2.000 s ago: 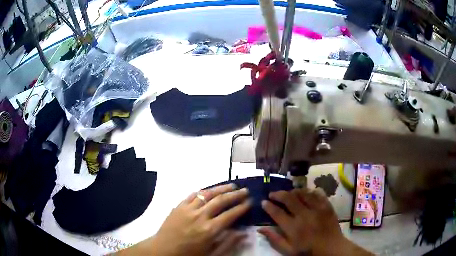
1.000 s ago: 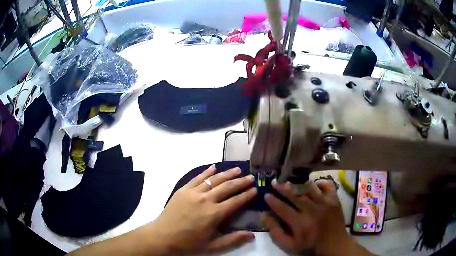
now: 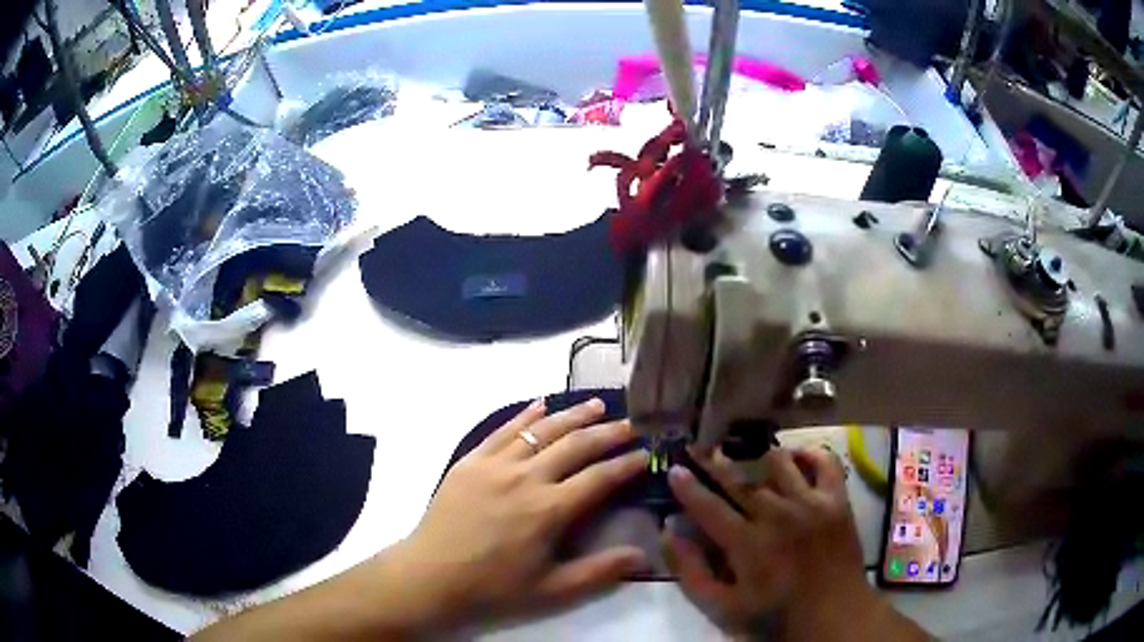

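Observation:
A dark curved cloth piece (image 3: 493, 433) lies under the needle area of the cream sewing machine (image 3: 866, 320). My left hand (image 3: 533, 514) lies flat on it, fingers spread, left of the presser foot (image 3: 661, 454), which shows a yellow-green glint. My right hand (image 3: 772, 533) is just right of the foot with fingers bent, fingertips on the cloth by the needle; whether it pinches anything cannot be told. My hands hide much of the piece. A labelled dark piece (image 3: 552, 282) lies behind the needle, its small woven label (image 3: 494, 287) facing up. Stacked dark pieces (image 3: 245, 495) lie at left.
A lit smartphone (image 3: 926, 508) lies under the machine arm. A clear plastic bag (image 3: 232, 207) and yellow-black labels (image 3: 216, 391) are at left, beside a black cloth heap (image 3: 69, 433). A red cloth strip (image 3: 671, 194) hangs on the machine head; a dark thread cone (image 3: 903, 163) stands behind.
The cloth under the hands shows farther left than two seconds ago. My left hand's fingers have spread and moved slightly up beside the foot. The whole view has shifted slightly.

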